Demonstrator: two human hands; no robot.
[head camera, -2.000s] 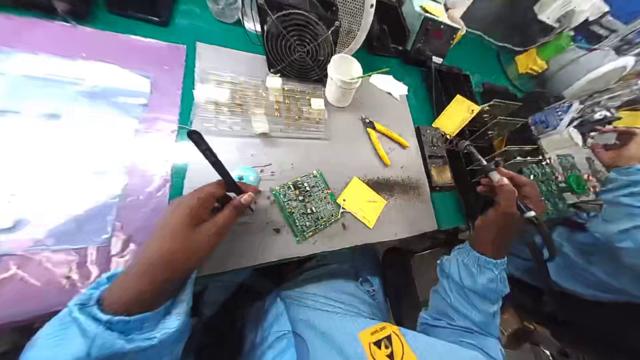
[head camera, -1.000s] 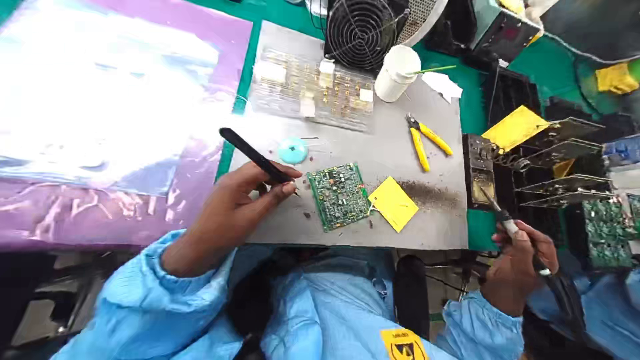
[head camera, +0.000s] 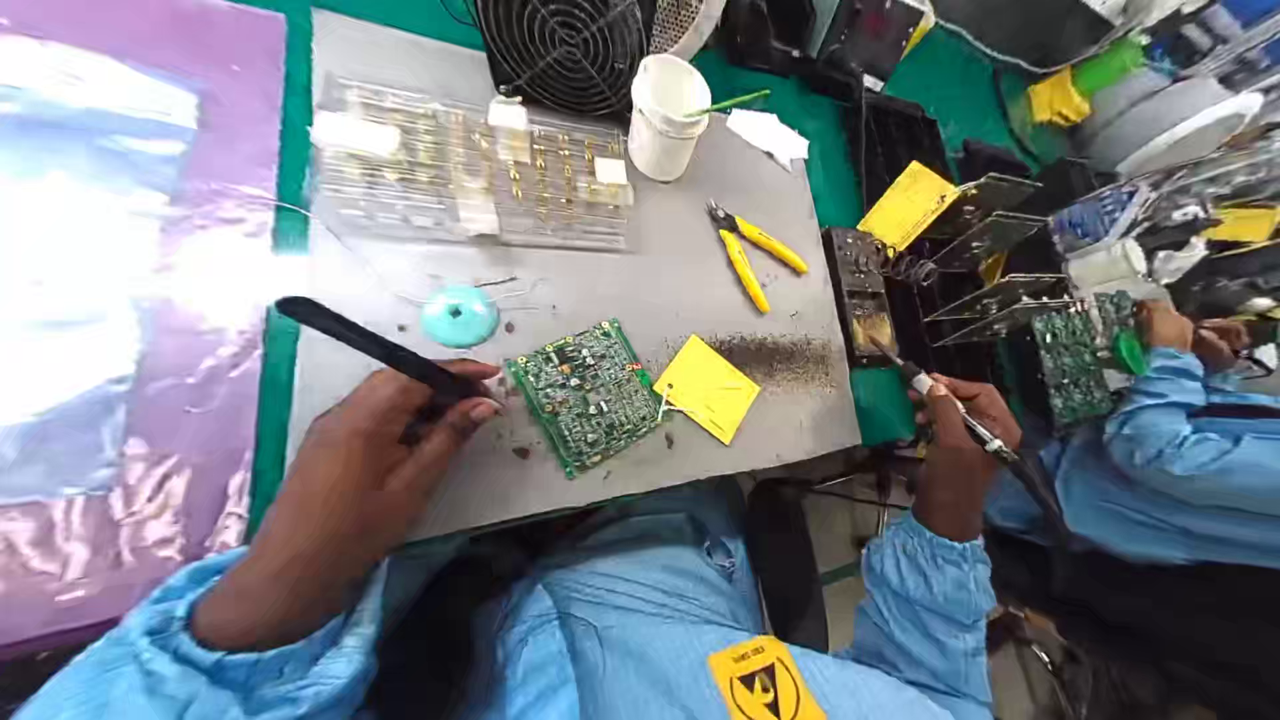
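My left hand (head camera: 375, 455) grips a black pen-like tool, likely tweezers (head camera: 365, 342), beside the left edge of a green circuit board (head camera: 588, 395). A yellow tag (head camera: 708, 390) lies at the board's right, with a white string between them. At the right, my right hand (head camera: 958, 435) holds a soldering iron (head camera: 930, 385) whose tip is at the yellowish sponge (head camera: 872, 335) of the soldering iron stand (head camera: 858, 262). A turquoise disc with thin wire (head camera: 459, 316) is just above my left fingers. Yellow-handled cutters (head camera: 752, 258) lie farther back on the grey mat.
Behind the mat stand a black fan (head camera: 565, 45) and a white tub (head camera: 667, 118). A clear tray of small parts (head camera: 475, 180) is at the back left. Upright boards (head camera: 985, 260) stand beyond the iron stand. A co-worker's hands (head camera: 1190, 335) are at far right.
The iron's tip was above the stand two seconds ago; my right hand has lowered it to the sponge. My left hand still holds the black tool beside the board.
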